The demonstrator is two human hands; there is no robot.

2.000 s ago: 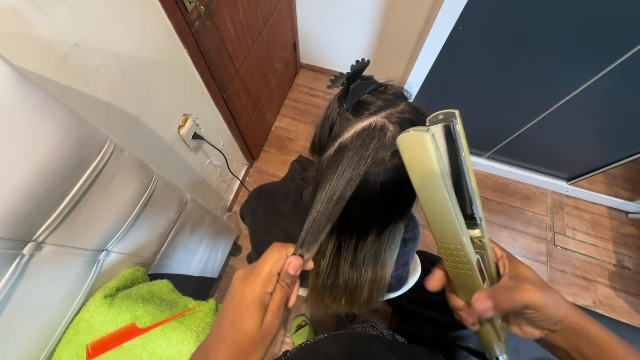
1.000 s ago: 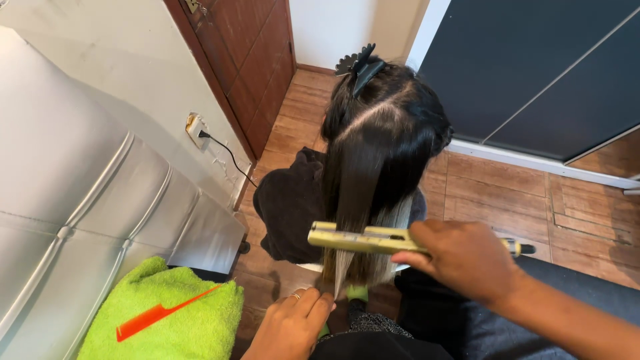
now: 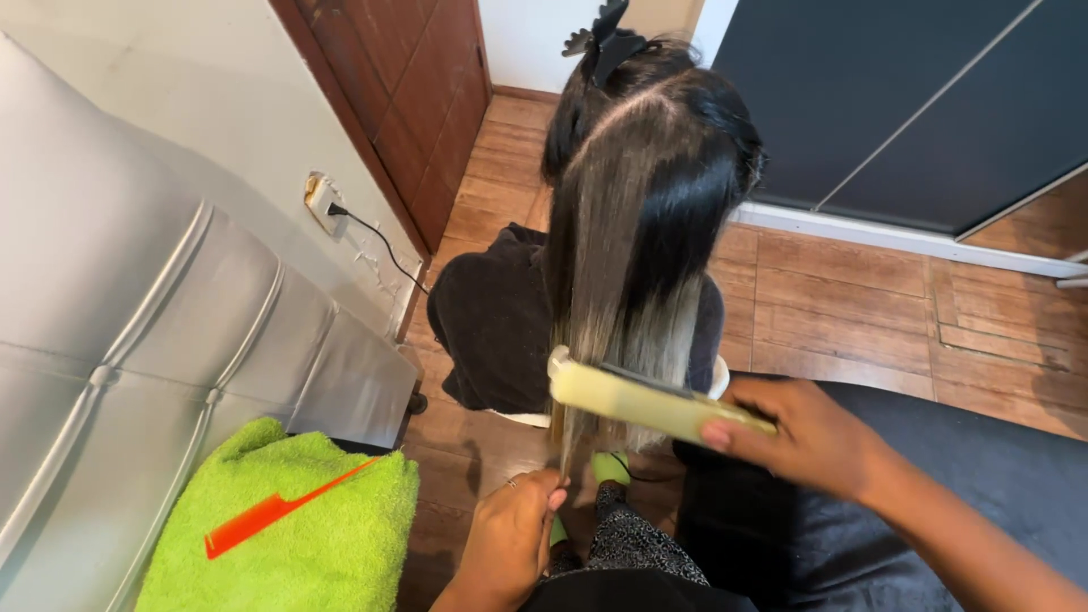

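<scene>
A seated person's long dark hair (image 3: pixel 608 212), parted across the crown, hangs down the back with lighter ends. A black hair clip (image 3: pixel 610 47) holds a section up at the top. My right hand (image 3: pixel 786 429) grips a pale gold hair straightener (image 3: pixel 637 399), which lies across the lower part of a strand; whether its plates are fully closed is hard to see. Below it, my left hand (image 3: pixel 517 527) pinches the tip of that strand between thumb and fingers. A dark towel or cloth (image 3: pixel 493 323) covers the person's shoulder.
An orange tail comb (image 3: pixel 272 514) rests on a lime green towel (image 3: pixel 340 544) at lower left, beside a padded silver headboard (image 3: pixel 238 340). A plug sits in a wall socket (image 3: pixel 323 204), its black cord hanging down. Black padded furniture (image 3: pixel 935 476) stands at right. A brown door (image 3: pixel 408 93) is behind.
Two seconds ago the straightener was upright at the right, off the strand, and my left hand held the strand out to the left. Now the straightener lies across it near the ends.
</scene>
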